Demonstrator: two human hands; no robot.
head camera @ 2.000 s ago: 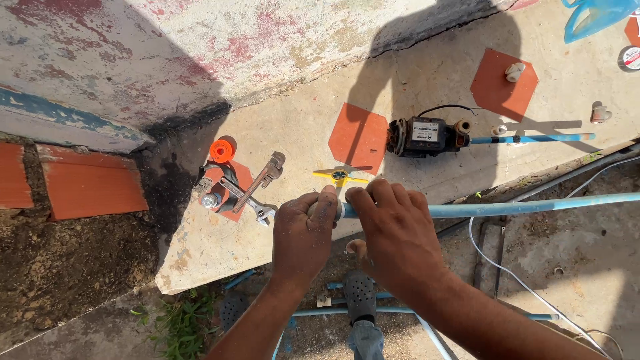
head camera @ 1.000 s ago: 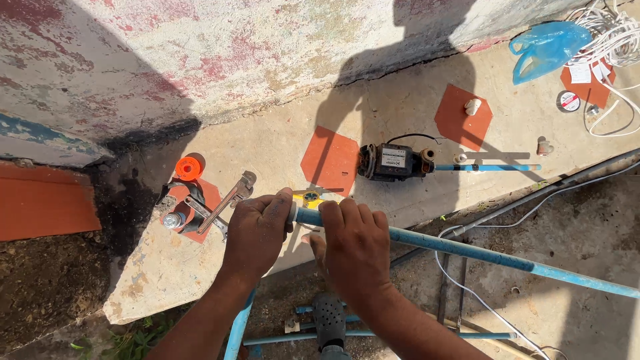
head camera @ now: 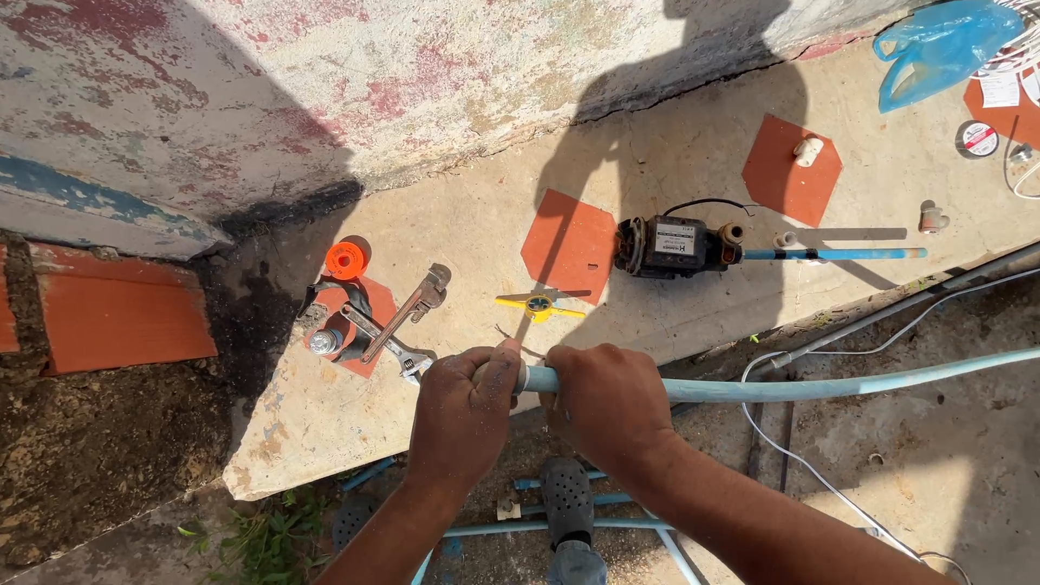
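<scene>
My right hand [head camera: 609,402] grips a long light-blue plastic pipe [head camera: 780,390] close to its left end. My left hand [head camera: 467,410] is closed around the grey fitting [head camera: 524,379] at that end, its thumb along the top. The pipe runs off to the right, slightly bowed. Just beyond my hands, a yellow winged tool [head camera: 538,306] lies on the concrete ledge. Left of it are a rusty pipe wrench [head camera: 410,309] and an adjustable wrench [head camera: 410,357]. A black water pump [head camera: 674,246] with a short blue pipe [head camera: 869,253] rests farther right.
An orange tape spool [head camera: 346,260] and a metal-topped can [head camera: 325,341] sit at the ledge's left. Terracotta tiles [head camera: 569,244], a grey elbow fitting [head camera: 933,218] and a blue plastic bag [head camera: 946,49] lie along it. A white cable [head camera: 821,479] and blue pipes [head camera: 528,526] cross the ground below.
The pipe's far end has swung from slanting down to the right to slanting slightly upward. Both hands keep their hold near the fitting. The view has shifted somewhat.
</scene>
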